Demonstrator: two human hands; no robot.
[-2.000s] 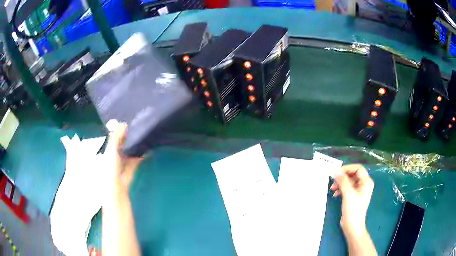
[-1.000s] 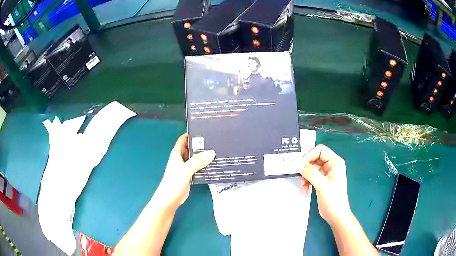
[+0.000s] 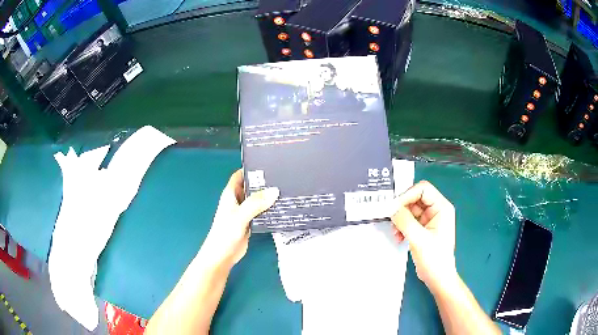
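A black retail box (image 3: 308, 157) is held up in front of me, its back facing me with a photo of a person and white text lines. My left hand (image 3: 239, 216) grips its lower left edge, thumb on the back. A white barcode label (image 3: 368, 205) lies at the box's lower right corner. My right hand (image 3: 423, 226) has its thumb and fingertips together at the label's right end; whether they still pinch it is hard to tell. White label sheets (image 3: 351, 281) lie below the box, partly hidden by it.
Used backing paper (image 3: 92, 222) lies on the teal worktop (image 3: 170, 229) at left. The dark green conveyor belt (image 3: 177, 78) carries black boxes (image 3: 531, 85) behind and on both sides. A black slab (image 3: 524, 275) lies at right, below crinkled clear film (image 3: 541, 165).
The box has swung from the belt side to in front of me, and the label has moved from above the sheet to the box's corner. Over the last second the hands barely moved.
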